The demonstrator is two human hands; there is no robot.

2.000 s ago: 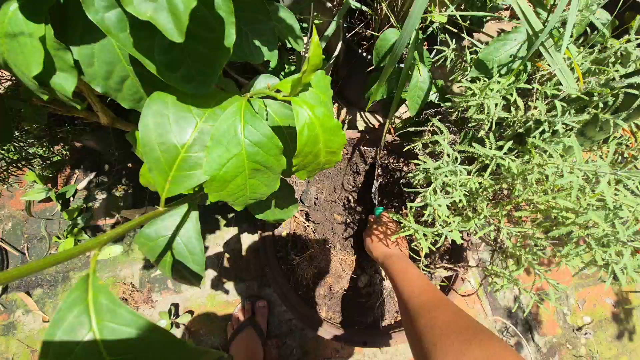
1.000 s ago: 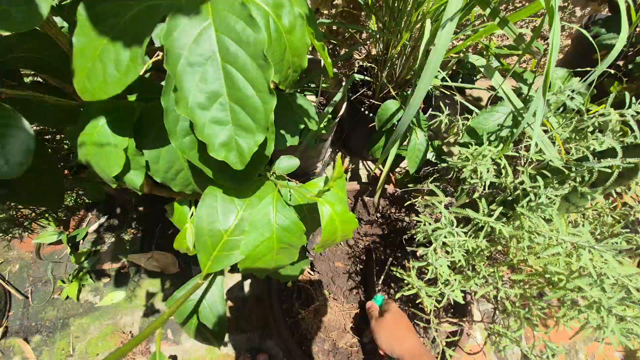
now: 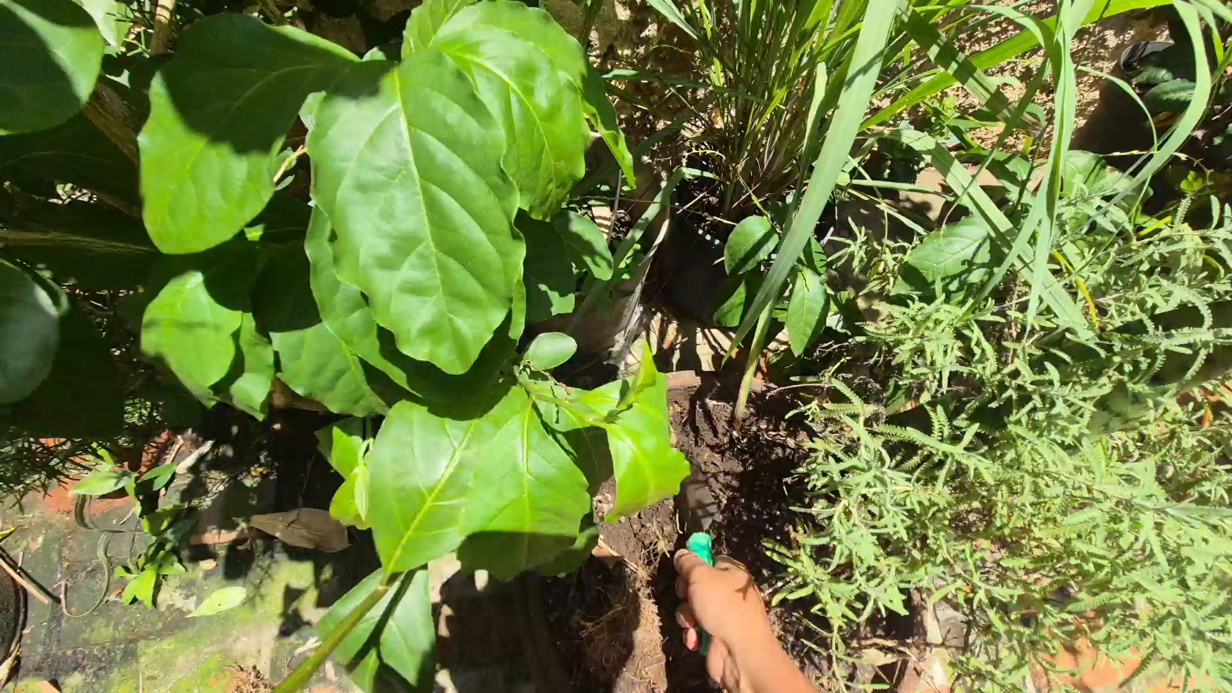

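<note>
My right hand (image 3: 727, 602) is closed around the green handle (image 3: 701, 549) of a small hand tool, low and right of centre. The tool's metal part (image 3: 697, 502) reaches up into dark soil (image 3: 741, 462) and is partly lost in shadow, so its exact kind is unclear. A grass-like stalk (image 3: 753, 371) stands in the soil just beyond the tool. Left of my hand lies a brown, fibrous root or stem piece (image 3: 626, 626). My left hand is outside the view.
A broad-leaved plant (image 3: 419, 212) overhangs the left and middle, hiding part of the soil. Feathery grey-green foliage (image 3: 1001, 481) crowds the right side. Long grass blades (image 3: 837, 144) rise at the back. Mossy paving (image 3: 192, 635) shows at lower left, with a dry leaf (image 3: 300, 528).
The view has shifted forward, so the foot and the pot's lower rim seen earlier are out of frame. A long stalk now stands in the soil, its base lower in the plants than before.
</note>
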